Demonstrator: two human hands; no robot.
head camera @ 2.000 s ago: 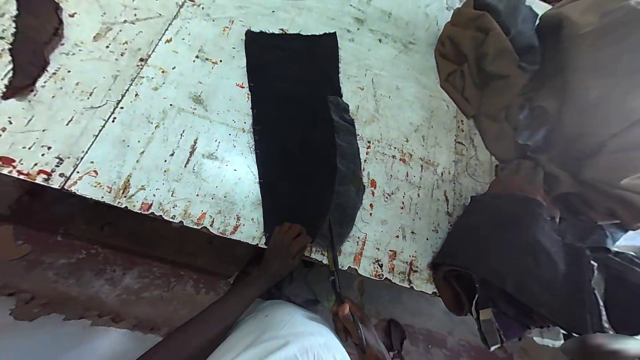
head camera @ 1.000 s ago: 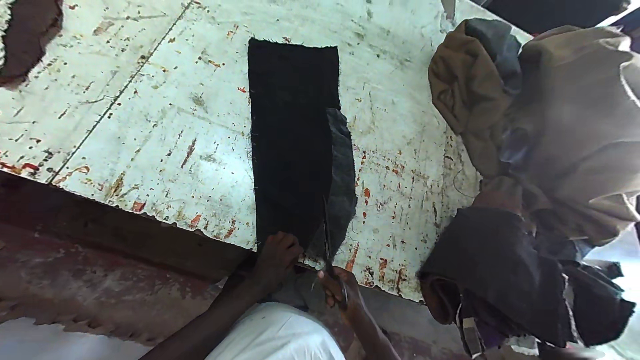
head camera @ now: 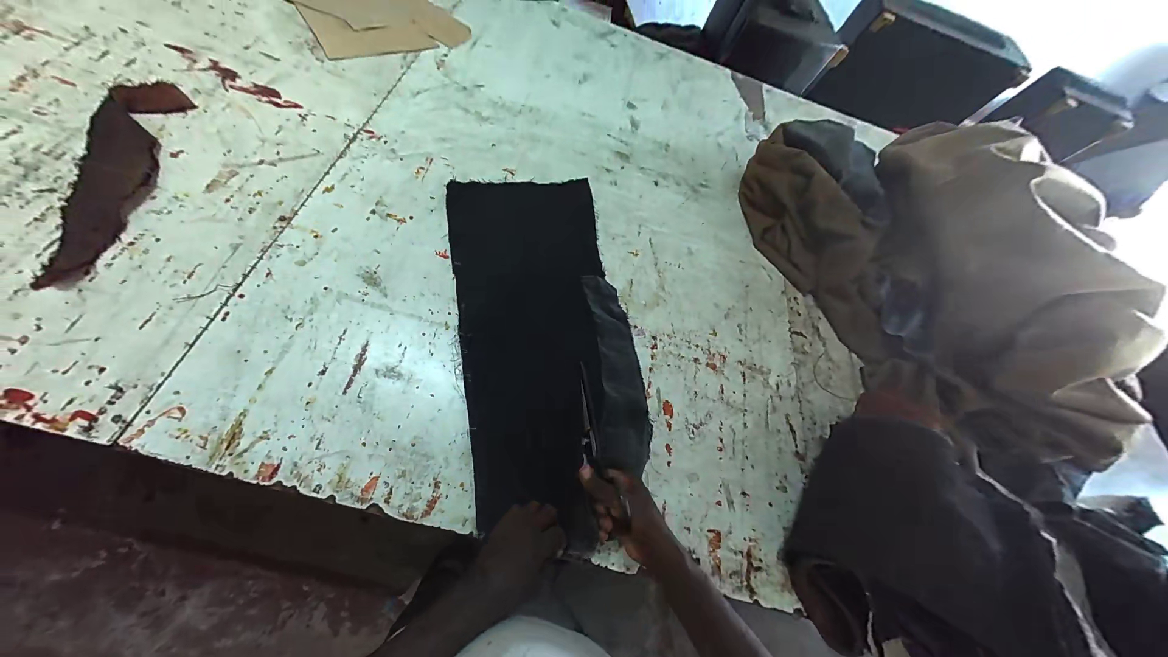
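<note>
A long strip of black cloth with frayed edges lies on the white, paint-stained table, its lower end at the front edge. Along its right side lies a dark grey piece of cloth. My right hand is closed round the handles of a pair of scissors, whose blades point up the strip beside the grey piece. My left hand rests on the lower end of the black cloth, fingers bent; whether it pinches the cloth is hidden.
Piled garments or cloth, brown and dark, cover the table's right side. A dark maroon scrap lies at the left, brown paper pieces at the top. Black box-like objects stand beyond the far edge. The table's front edge is chipped.
My right hand has moved with the scissors up from below the table's edge, farther along the black cloth. My left hand stays at the cloth's lower end. The view has shifted.
</note>
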